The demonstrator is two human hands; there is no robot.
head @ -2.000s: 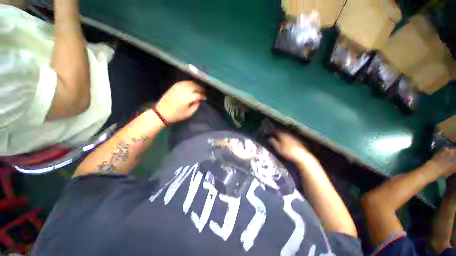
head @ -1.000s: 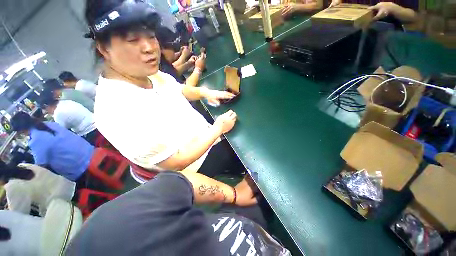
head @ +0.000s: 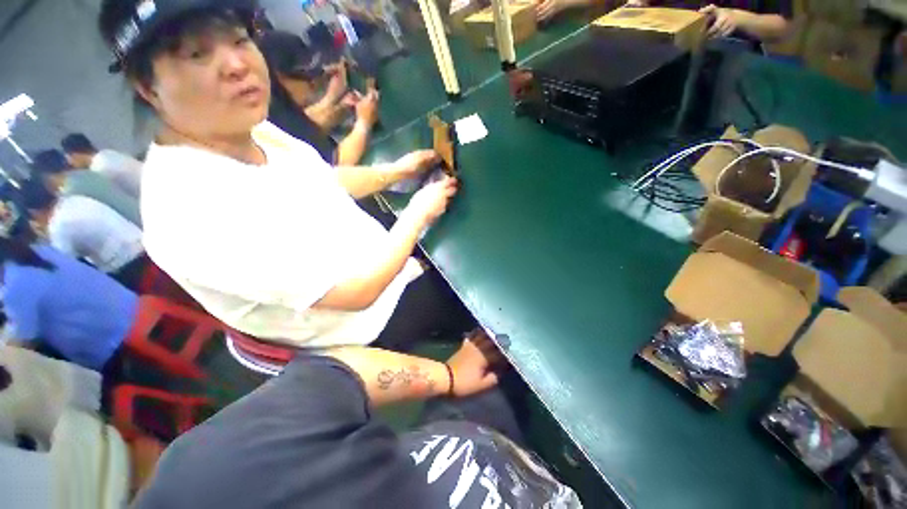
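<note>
My left hand (head: 475,366) is low in the middle, at the bench's front edge above my lap. Its fingertips are dark and partly hidden, so I cannot tell whether it holds anything. My right hand is out of the picture. An open carton (head: 741,290) stands on the green bench to the right, lid up, with a shiny clear poly bag of parts (head: 714,350) filling it. A second open carton (head: 857,353) is beside it at the right, also holding bagged parts (head: 811,433). More bagged parts are cut off at the right edge.
A person in a white top (head: 259,229) sits on my left, both hands at a small upright carton (head: 444,141). A black equipment case (head: 607,84), loose cables (head: 676,179), an open brown box (head: 741,204), a blue parts bin (head: 830,244) and a white power strip (head: 888,186) are farther back.
First the view looked down at my lap and showed both my hands; then it swung up and left. Since the last frame, the neighbour's hands have come together at the small carton.
</note>
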